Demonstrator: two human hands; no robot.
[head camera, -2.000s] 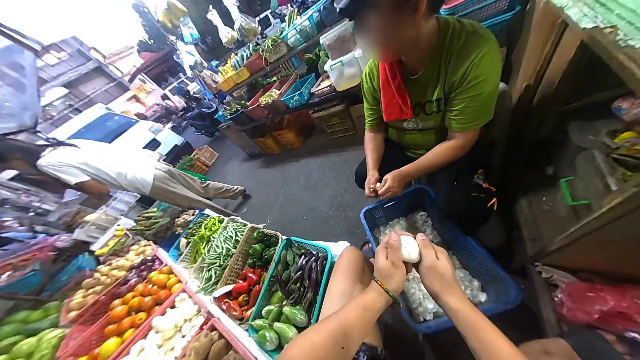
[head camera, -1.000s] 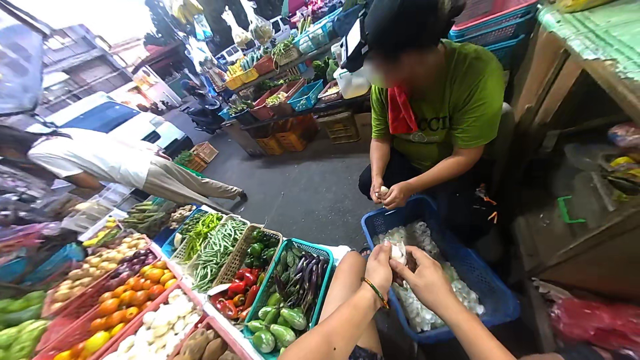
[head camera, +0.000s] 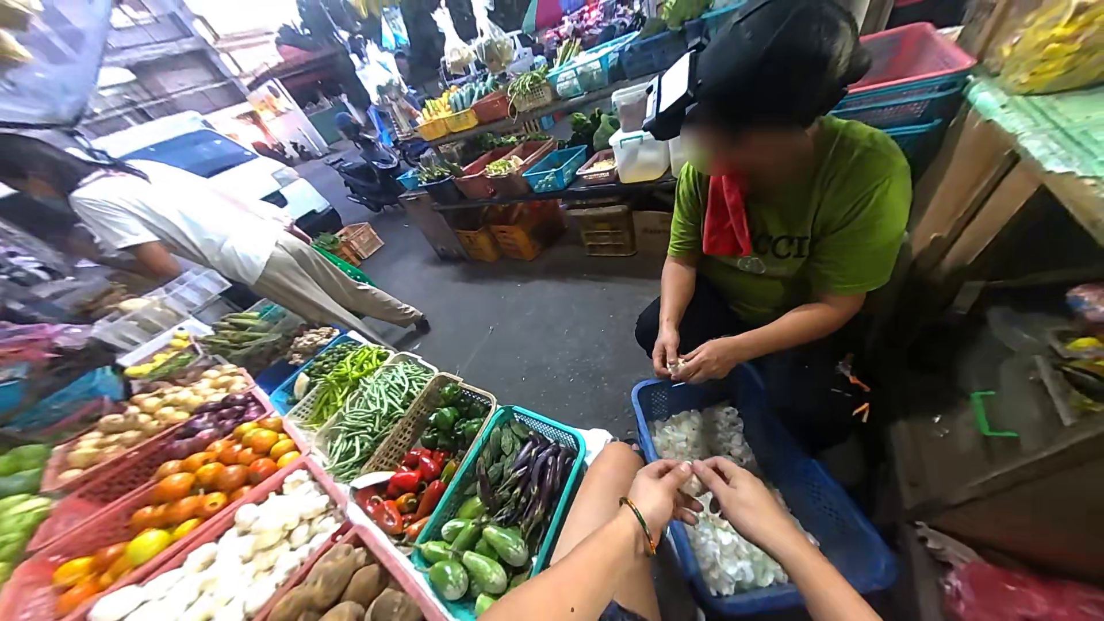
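Observation:
My left hand (head camera: 662, 492), with a band at its wrist, and my right hand (head camera: 733, 493) meet fingertip to fingertip over a blue plastic basket (head camera: 832, 509). Something small and pale seems pinched between them, too small to name. Whitish, translucent pieces, like peels or skins (head camera: 733, 552), lie in heaps in the basket. Across from me a person in a green shirt (head camera: 811, 216) crouches at the basket's far end and holds a small pale piece (head camera: 677, 366) in both hands.
Left of my knee stand a teal basket (head camera: 580, 483) of eggplants and trays of peppers, green beans, tomatoes, garlic (head camera: 250, 539) and brown root vegetables. A person in a white shirt (head camera: 181, 216) bends at the far left. A wooden stand (head camera: 966, 207) is on the right.
The white bulb-like piece seen whole in my hands two seconds ago no longer shows. My hands have drawn slightly apart, with only fingertips together. The crouching person still works with both hands.

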